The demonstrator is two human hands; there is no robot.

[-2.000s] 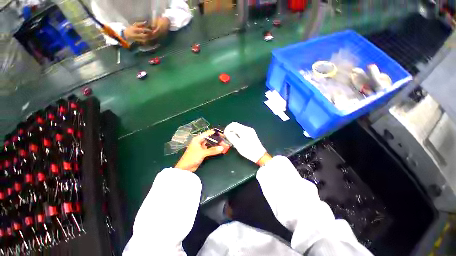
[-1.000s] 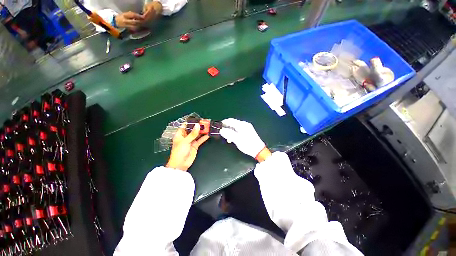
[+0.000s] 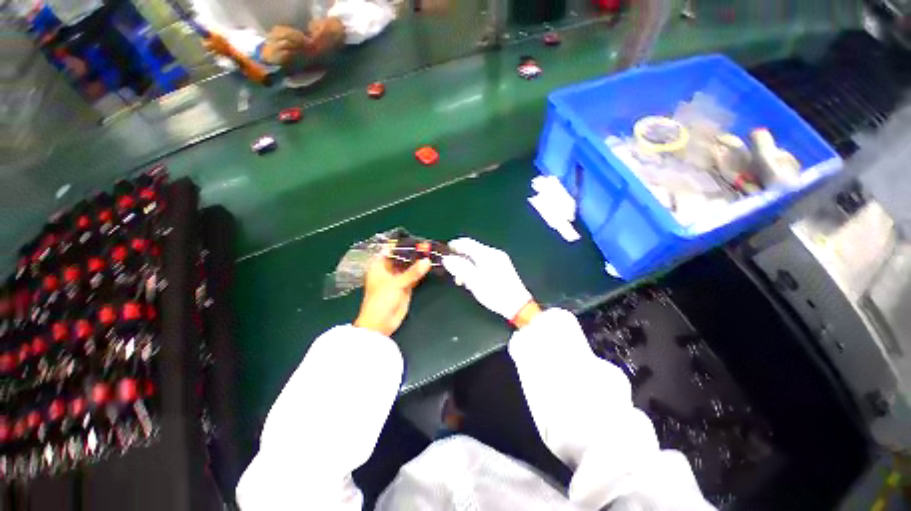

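Observation:
My left hand [image 3: 385,291], bare, holds a small red-and-black clamped unit [image 3: 424,248] with silver wire parts just above the green bench. My right hand [image 3: 487,276], in a white knit glove, has its fingertips at the unit's right end, on a black part that looks like a binder clip. The fingers partly hide both. Thin clear plates [image 3: 350,271] lie in a loose overlapping pile on the bench, left of and partly behind my left hand. The picture is somewhat blurred.
Black foam trays [image 3: 185,329] with rows of clamped units stand at left. A blue tote [image 3: 624,225] with a tape roll [image 3: 660,133] is at right, white slips [image 3: 553,207] beside it. Below is a dark bin [image 3: 699,399]. Several housings, one red [image 3: 427,155], lie across the bench. A person's hands [image 3: 305,42] are opposite.
Two seconds ago the unit was tilted between both hands over the bench. It is now roughly level, with my right hand at its right end. The camera view has shifted slightly.

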